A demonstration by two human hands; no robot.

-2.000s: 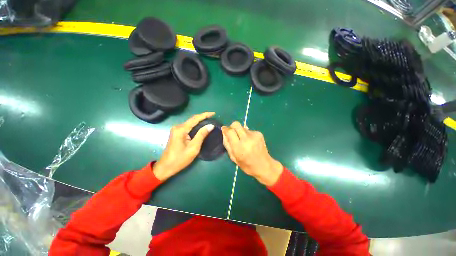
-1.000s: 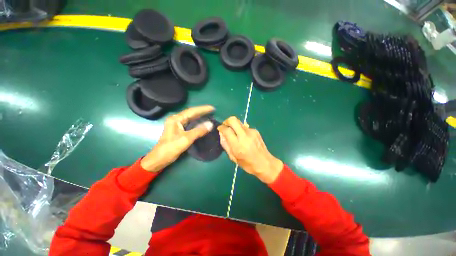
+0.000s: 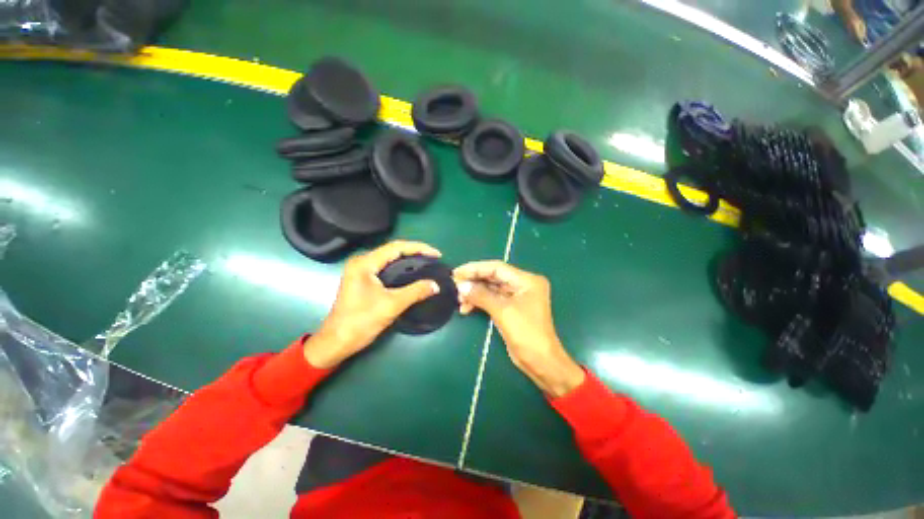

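Note:
A black ear pad (image 3: 424,312) is between my hands at the middle of the green table, its back side up. My left hand (image 3: 373,304) holds it from the left, thumb on top and fingers around the far edge. My right hand (image 3: 512,306) pinches the pad's right edge between thumb and fingertips. A slotted black part shows near the pad's far edge; whether it is a mounting ring is hard to tell.
Loose ear pads (image 3: 403,167) lie in a heap and short row beyond my hands, along the yellow line (image 3: 218,69). A large stack of black rings (image 3: 800,223) is at the right. A clear plastic bag (image 3: 61,355) hangs at the left table edge.
The view has shifted a little. My right hand's fingers have opened from a tight curl into a looser pinch at the pad's edge. My left hand still holds the pad.

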